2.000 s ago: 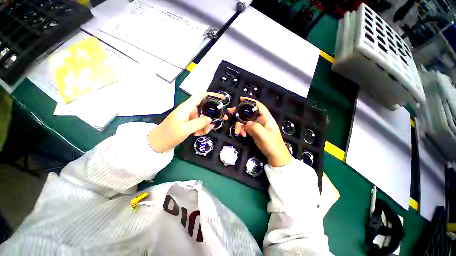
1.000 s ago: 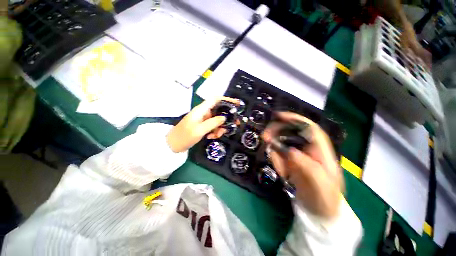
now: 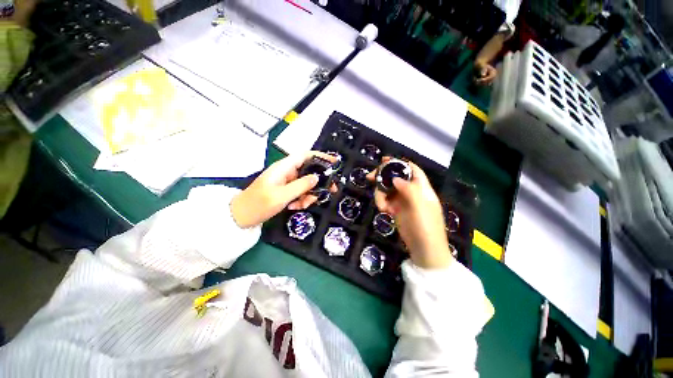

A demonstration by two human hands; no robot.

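Observation:
The black watch tray (image 3: pixel 369 277) lies on the green bench mat, with watch heads in several of its square pockets. My left hand (image 3: pixel 277 190) holds a dark-dialled watch head (image 3: pixel 319 174) above the tray's left part. My right hand (image 3: pixel 417 214) holds another watch head (image 3: pixel 394 173) with a shiny rim and dark dial above the tray's middle, thumb on its face. The two held pieces are apart. My right hand and forearm hide some pockets on the tray's right side.
White sheets (image 3: pixel 384 81) lie behind the tray, with a yellow paper (image 3: pixel 140 107) at left. White foam trays (image 3: pixel 557 111) stand at right. A second black tray (image 3: pixel 74 52) is far left. Another person's hand (image 3: pixel 485 71) is at the back; a black round item (image 3: pixel 562 351) is lower right.
My right hand was over the tray's right part, blurred, a second ago; it is now back nearer my left hand, with a watch head in it. My left hand keeps its watch head.

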